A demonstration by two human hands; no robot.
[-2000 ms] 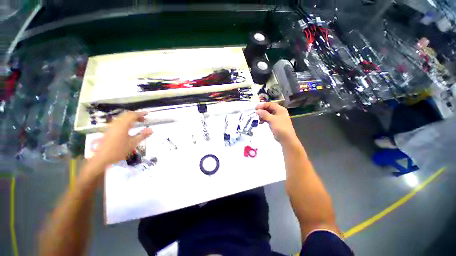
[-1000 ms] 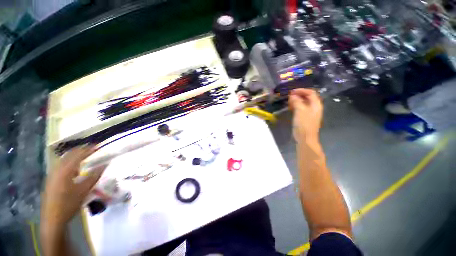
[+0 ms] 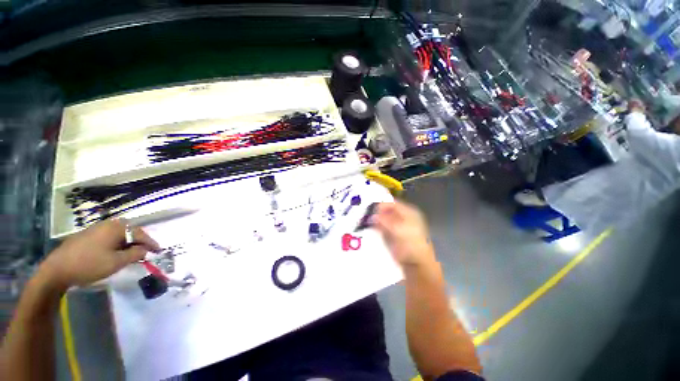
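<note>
The white board point(image 3: 224, 320) lies before my lap with small silvery fixtures point(image 3: 220, 248) on it. A thin dark wire point(image 3: 298, 206) seems to run across them. My left hand point(image 3: 93, 257) is at the board's left end, fingers curled beside a fixture; whether it grips the wire end is unclear. My right hand point(image 3: 403, 232) is over the right edge, its fingertips on a small dark strip point(image 3: 368, 216), possibly tape. A black tape roll point(image 3: 276, 273) and a red ring-shaped piece point(image 3: 346, 242) lie on the board. A black block point(image 3: 153, 286) is near my left hand.
Behind the board, a cream tray point(image 3: 194, 94) holds black wires point(image 3: 216, 170) and red-black wires point(image 3: 238, 140). Right of it are spare tape rolls point(image 3: 348, 77), a grey machine point(image 3: 406, 126) and a yellow curved piece point(image 3: 384, 180). Harnesses point(image 3: 440, 59) lie beyond. A person's white sleeve point(image 3: 649, 134) shows far right.
My right hand went out to the grey machine and has come back over the board's right side with a dark strip at its fingertips. My left hand stays around the left end.
</note>
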